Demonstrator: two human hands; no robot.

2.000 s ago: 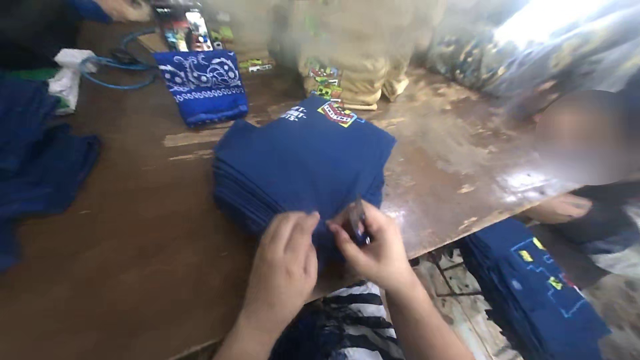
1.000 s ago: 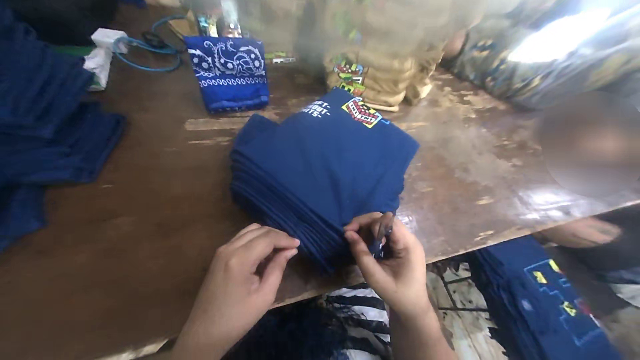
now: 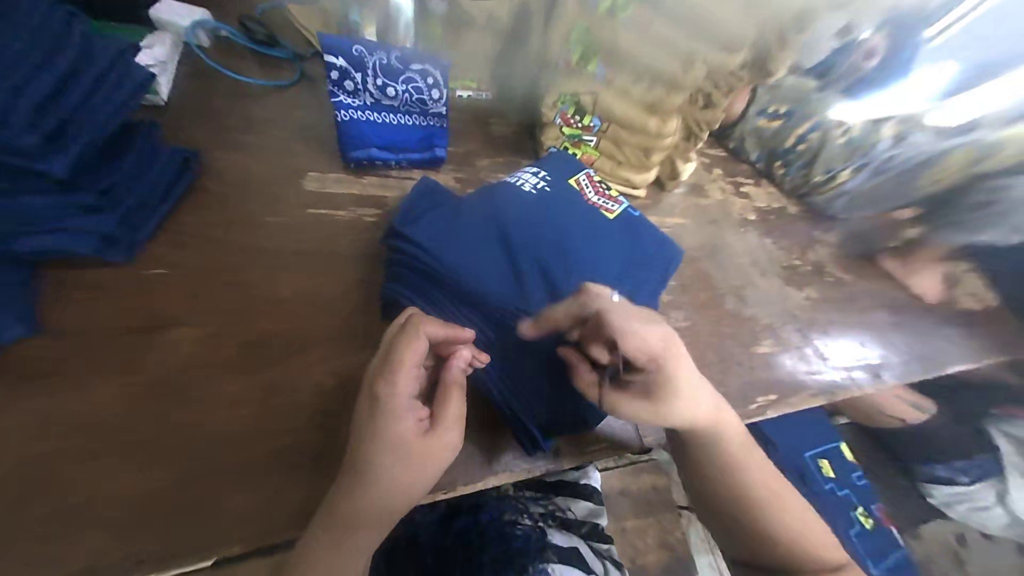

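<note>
A stack of navy printed fabric pieces (image 3: 512,248) lies on the wooden table, its folded layers fanned along the near left side. My left hand (image 3: 420,384) is raised over the stack's near left edge, thumb and fingertips close together; whether a thread is between them cannot be told. My right hand (image 3: 624,352) hovers above the near right part of the stack, index finger pointing left. A small dark tool, perhaps thread snips, sits in its palm, partly hidden by the fingers and blurred.
Beyond the stack stand a folded blue paisley bandana (image 3: 388,104) and a pile of tan printed fabric (image 3: 624,104). More navy cloth (image 3: 72,160) lies at left, near a blue cable (image 3: 240,60). Other people sit at right; another navy printed stack (image 3: 832,488) is below the table edge.
My hands were close together at the stack's near corner two seconds ago; they are now apart. The right index finger has extended since one second ago.
</note>
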